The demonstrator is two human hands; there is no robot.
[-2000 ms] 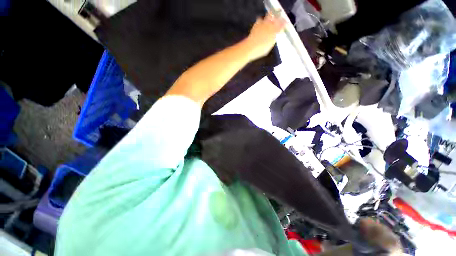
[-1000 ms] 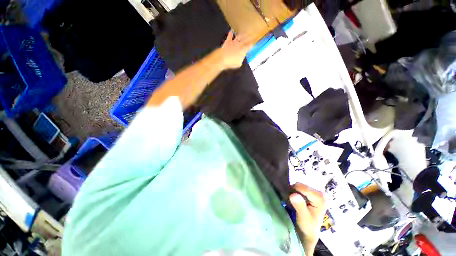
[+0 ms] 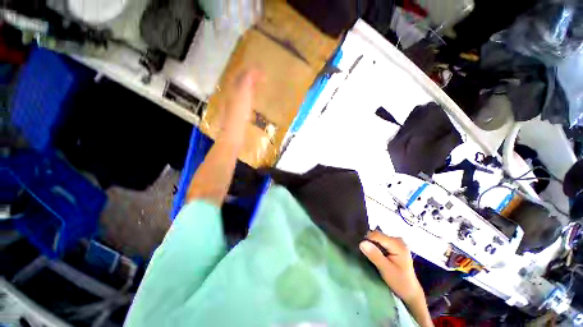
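A dark cloth panel (image 3: 329, 198) lies between my body and the table's front edge, partly over the lap. My right hand (image 3: 388, 255) grips its right end, thumb on top. My left hand (image 3: 246, 83) is blurred, reaching forward over the tan cardboard sheet (image 3: 281, 57); whether its fingers hold anything cannot be told. A smaller dark cut piece (image 3: 424, 139) lies on the white table (image 3: 358, 96), with a narrow dark scrap (image 3: 387, 115) beside it.
The white sewing machine (image 3: 447, 217) stands on the right, with small yellow and red tools (image 3: 461, 260) near it. Blue crates (image 3: 48, 204) are on the floor at left; another blue crate (image 3: 192, 163) is under my left arm. Clear plastic and dark cloth lie behind the table.
The dark cloth beneath my left arm has gone from the cardboard area, which is now exposed. My left hand is over the cardboard. My right hand still grips the dark panel. The view has shifted.
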